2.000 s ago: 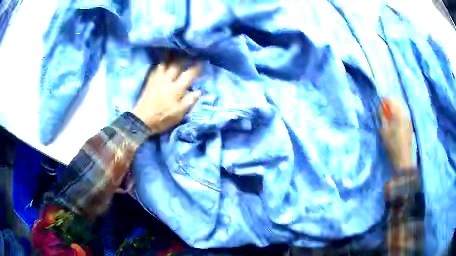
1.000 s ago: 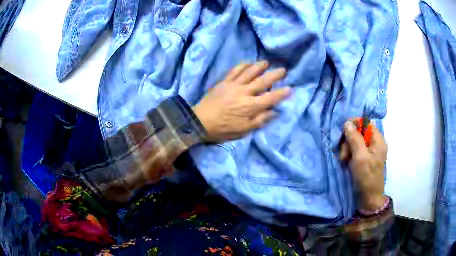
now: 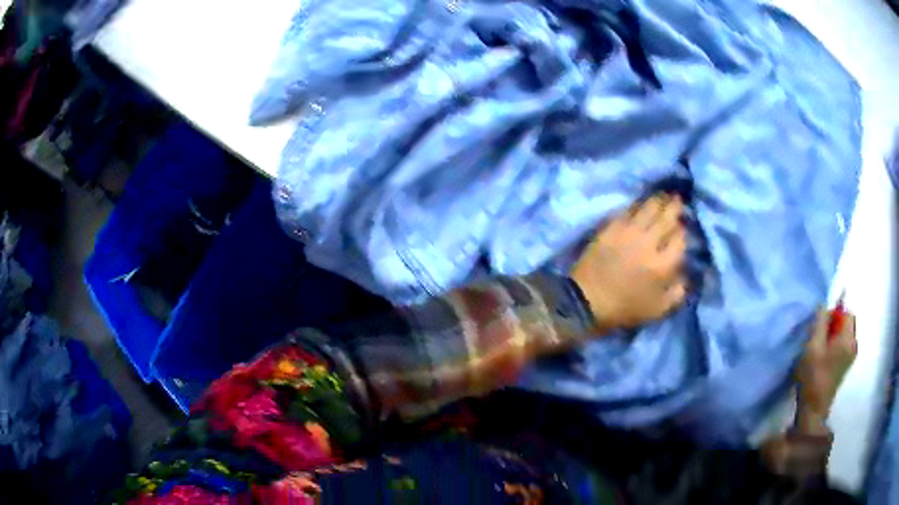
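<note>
A light-blue mottled denim garment (image 3: 424,168) lies in loose folds over the table and hangs past its front edge. My left hand (image 3: 636,261) is on the garment right of centre, its fingers curled into a dark fold; the fingertips are partly hidden and the hand is blurred. My right hand (image 3: 826,355) is at the garment's right edge near the right side of the picture, small and blurred. It holds the thread snips, of which only the orange-red handle (image 3: 837,322) shows; the blades cannot be made out.
The white table (image 3: 187,59) shows at the upper left and along the right side. A blue plastic crate (image 3: 123,316) stands below the table's edge at the left. A blue heap of cloth (image 3: 59,404) lies at the lower left. More blue cloth shows at the right rim.
My left hand has moved right and changed from flat with spread fingers to curled in the cloth. My right hand has moved right and down. The garment has shifted right and its folds have changed.
</note>
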